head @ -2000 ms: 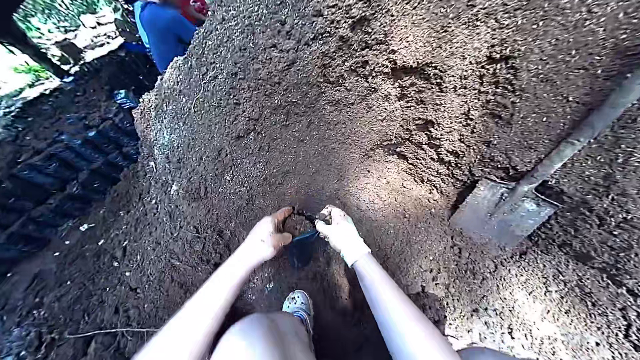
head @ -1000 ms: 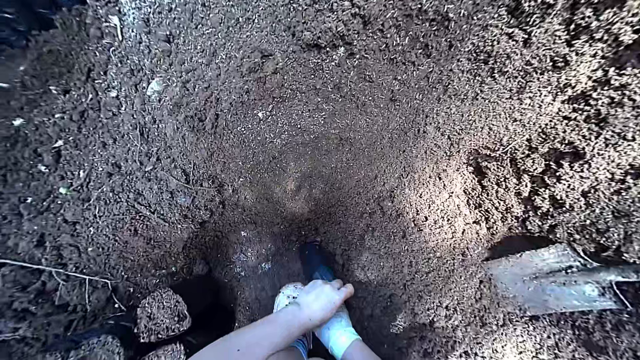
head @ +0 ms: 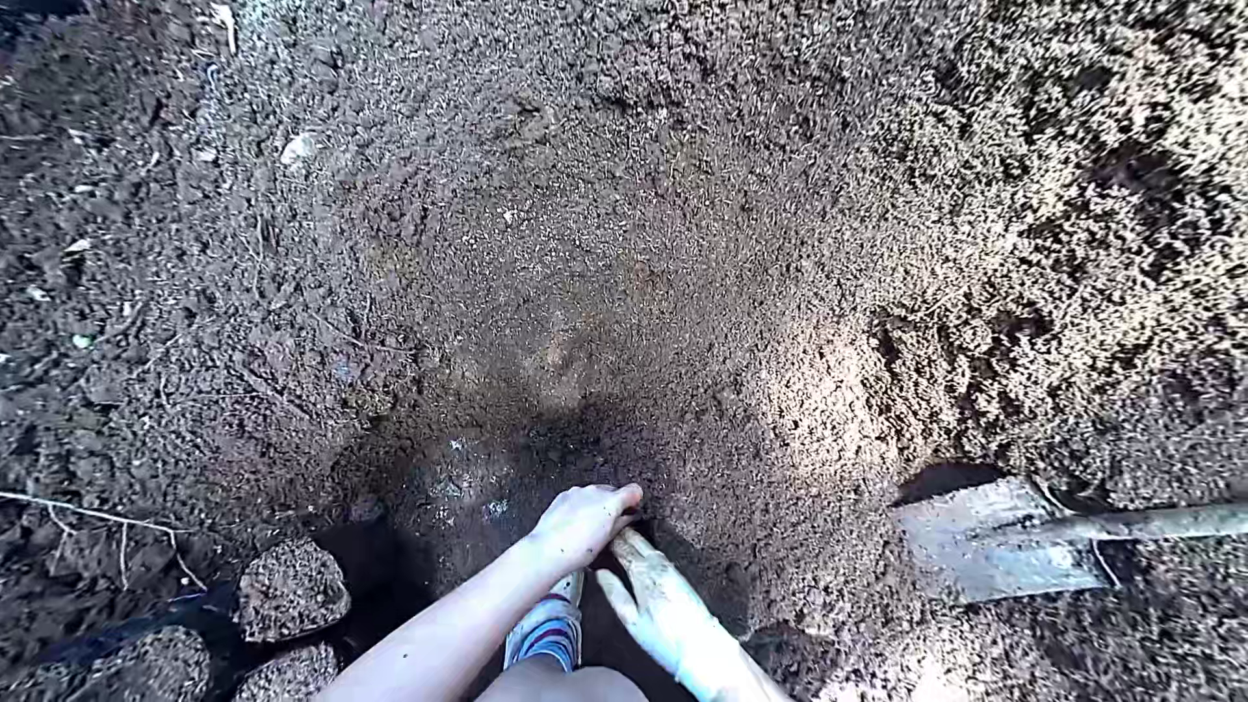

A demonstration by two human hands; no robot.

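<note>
My left hand (head: 585, 522) is at the lower middle, its fingers curled and its tips close to my right hand. My right hand (head: 663, 600), soiled and pale as if in a thin glove, lies just below and to the right, thumb apart from the fingers. The two hands meet over dark, shaded ground. Whatever lies between or under them is hidden, so I cannot tell if either holds something. Loose brown soil (head: 585, 292) spreads in front of them.
A shovel (head: 1004, 536) lies on the soil at the right, its handle running off the edge. Dark bags filled with soil (head: 292, 590) stand at the lower left. A thin twig (head: 88, 512) lies above them. My shoe and striped sock (head: 548, 629) show below my hands.
Two seconds ago my hands were apart around the rim of a dark bag; now they are together and no bag is plainly visible between them. The view has tilted down.
</note>
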